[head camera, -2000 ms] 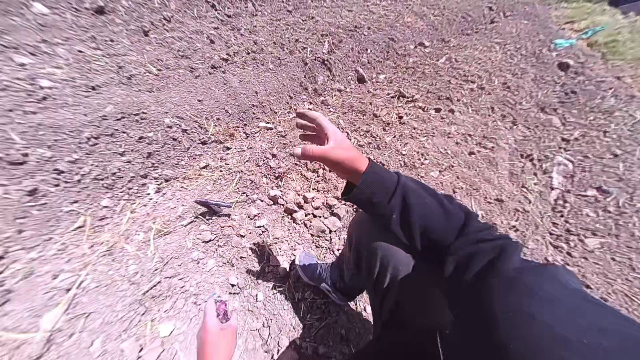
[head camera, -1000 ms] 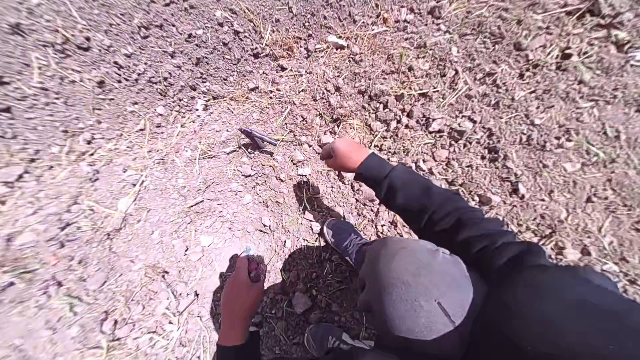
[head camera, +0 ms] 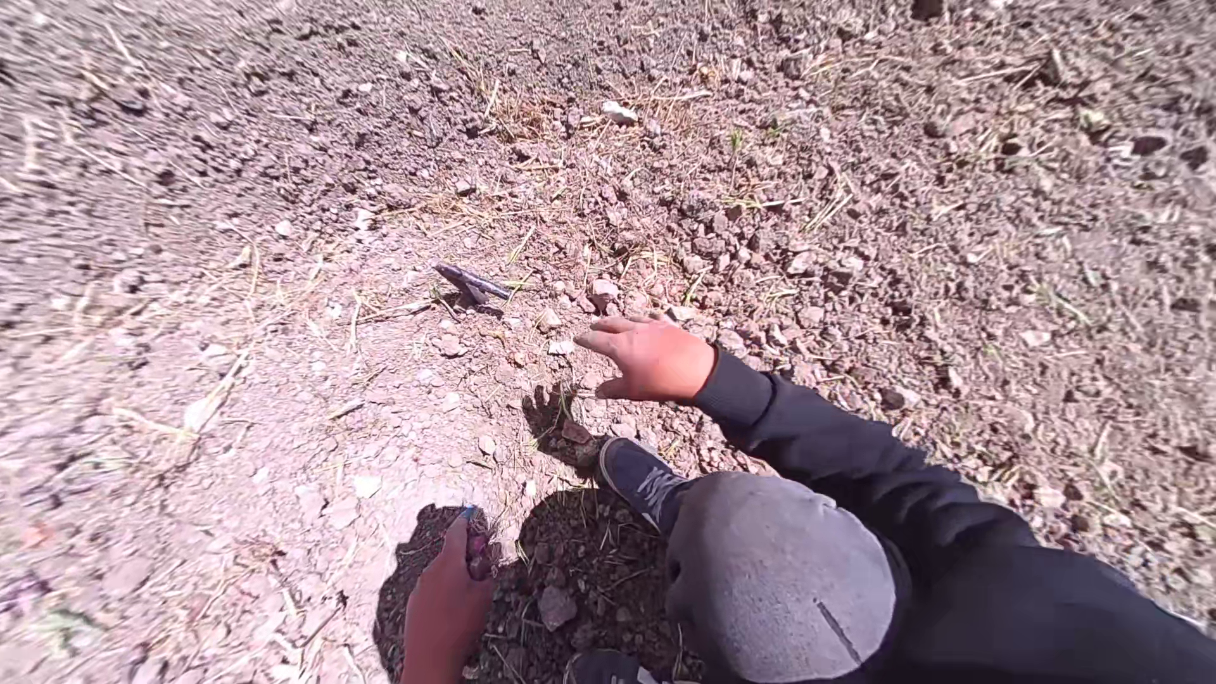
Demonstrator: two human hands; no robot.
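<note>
My right hand (head camera: 651, 359), in a black sleeve, is over the stony soil with its fingers spread and nothing seen in it. Just beyond its fingertips are a pale reddish stone (head camera: 603, 293) and smaller clods. My left hand (head camera: 448, 600) is low in the view, closed around a small dark reddish-purple object (head camera: 478, 551) with a bit of blue at its top; what it is, I cannot tell. Up and left of my right hand, a dark, narrow pointed object (head camera: 472, 283) stands tilted in the soil, casting a shadow.
My knee in grey trousers (head camera: 784, 579) and a dark lace-up shoe (head camera: 641, 480) are at the lower middle. A second shoe (head camera: 603, 667) shows at the bottom edge. Dry straw and loose clods cover the soil around, with a whitish stone (head camera: 619, 113) farther off.
My right hand, fist-like a second ago, has its fingers spread now. My left hand still holds the small object. The view has tilted down since two seconds ago.
</note>
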